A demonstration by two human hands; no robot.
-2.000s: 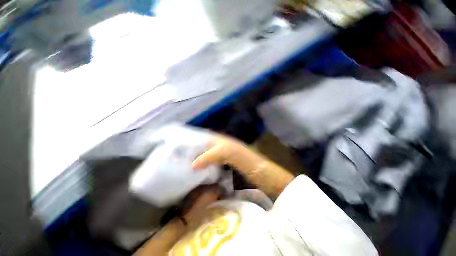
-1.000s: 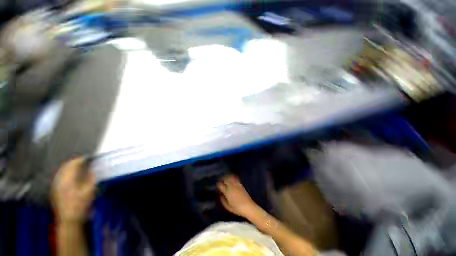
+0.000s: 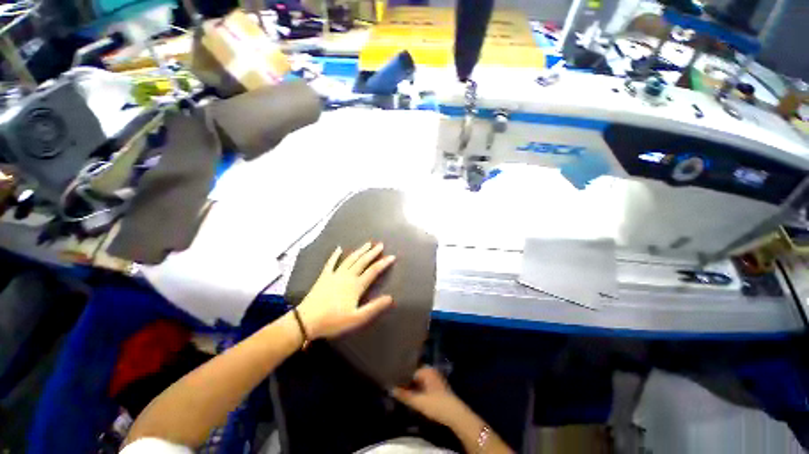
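Observation:
A grey-brown cut panel [image 3: 404, 266] with a curved top lies on the table left of centre, and its lower end hangs over the front edge. My left hand [image 3: 346, 288] lies flat on it with the fingers spread. My right hand [image 3: 426, 395] pinches the panel's lower tip below the table edge. The white sewing machine [image 3: 550, 146] stands behind, its presser foot and needle [image 3: 465, 168] just beyond the panel's top right. A small pale cut piece [image 3: 569, 266] lies flat right of the needle.
Pale panels [image 3: 213, 275] spread left under the dark one. A dark fabric roll [image 3: 266, 115] and hanging dark pieces [image 3: 168, 195] lie back left. Thread snips [image 3: 705, 278] lie on the right. Red cloth [image 3: 151, 355] is at lower left, pale pieces [image 3: 701, 412] at lower right.
The view has swung and steadied on the machine. The pale fabric bunched in my hands two seconds ago is no longer there. My left hand moved from the table's edge onto the dark panel; my right hand now holds its tip.

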